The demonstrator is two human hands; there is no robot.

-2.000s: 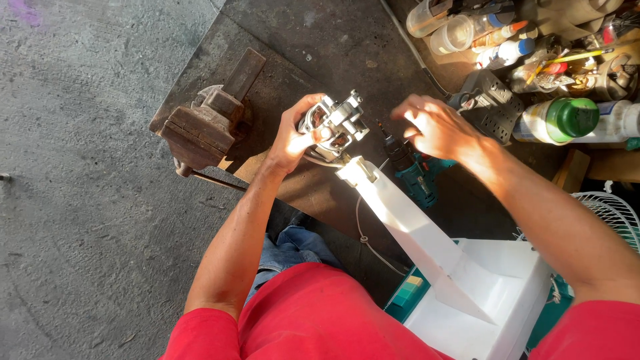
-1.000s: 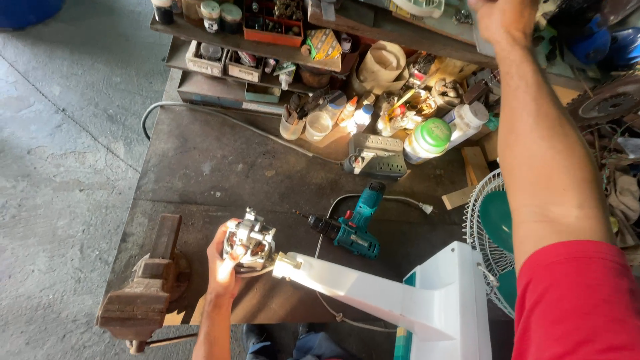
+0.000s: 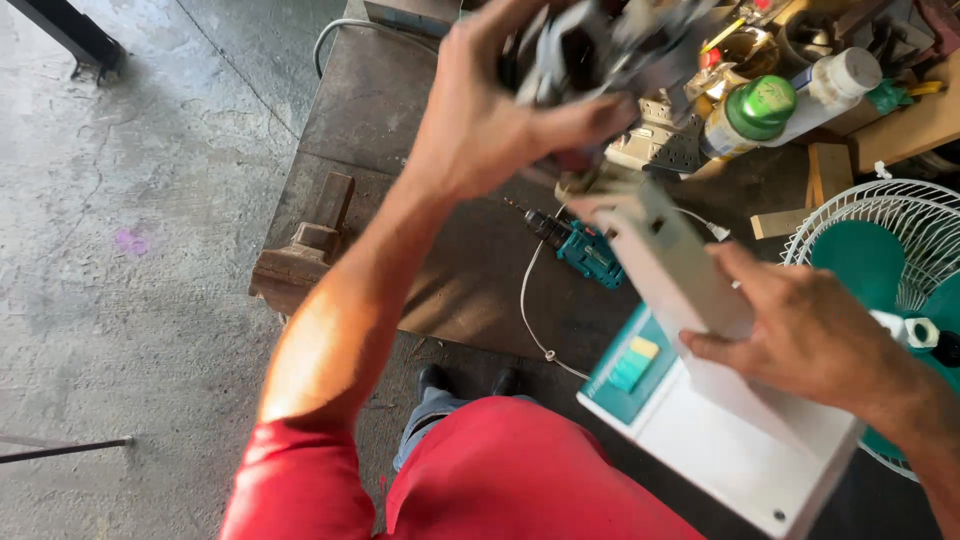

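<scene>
My left hand [image 3: 487, 120] grips a metal fan motor [image 3: 577, 52], blurred and partly cut off by the top edge. The motor sits at the upper end of a white plastic fan stand [image 3: 675, 262]; the joint between them is blurred. My right hand [image 3: 802, 330] is closed around the stand's neck, with the thumb on the near side. The stand's wide base [image 3: 757, 457] is tilted towards me, its teal panel [image 3: 630, 367] with coloured buttons facing up. A teal cordless drill [image 3: 585, 251] lies on the workbench between my forearms.
A rusty bench vise [image 3: 300, 262] is fixed at the bench's left edge. Right are a white wire fan guard [image 3: 885, 202] with teal blades [image 3: 859, 262], wood blocks [image 3: 780, 223], a power strip [image 3: 660, 139] and a green-capped bottle [image 3: 757, 112]. A white cord [image 3: 525, 300] loops near the drill.
My right hand, raised at the upper right one second ago, is now on the stand's neck. My left hand has lifted the motor, and the stand has turned and tilted with it.
</scene>
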